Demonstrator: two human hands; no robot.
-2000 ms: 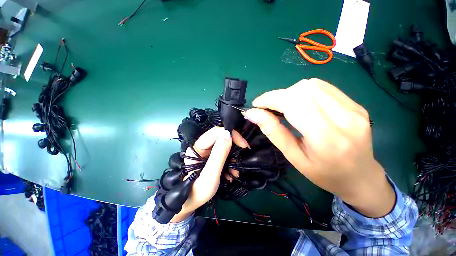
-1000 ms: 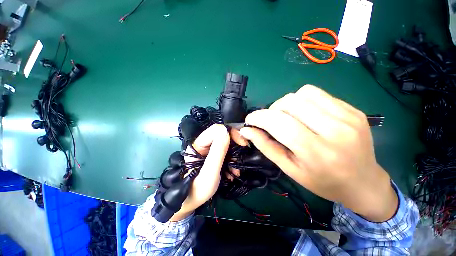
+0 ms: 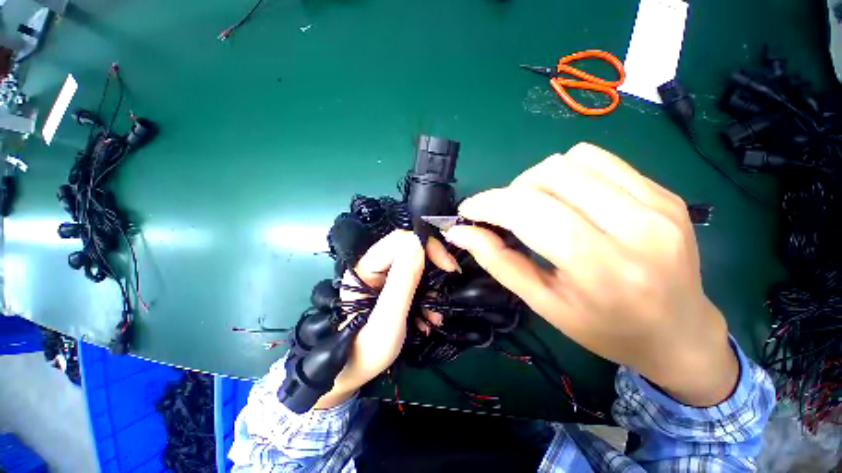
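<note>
My left hand (image 3: 386, 286) holds a bunch of black cable connectors with thin black cords looped through the fingers. One connector (image 3: 433, 166) stands upright between thumb and finger, wide notched end away from me. Other connectors (image 3: 318, 365) point out to the lower left. My right hand (image 3: 591, 249) is shut on a trimming knife; its pale pointed blade (image 3: 439, 222) lies across the neck of the upright connector, just above my left thumb. The dark end of the knife handle (image 3: 701, 214) shows beyond my right hand. The rest of the handle is hidden.
Orange-handled scissors (image 3: 589, 83) and a white paper (image 3: 655, 46) lie at upper right, with a single connector (image 3: 676, 100) beside them. A large cable pile (image 3: 803, 212) is at right. A cable bunch (image 3: 92, 199) lies at left. Blue bins (image 3: 120, 406) are below the left table edge.
My right hand and the blade have moved down from the connector's collar to its neck. The upright connector is turned slightly in my left hand, which otherwise stays in place.
</note>
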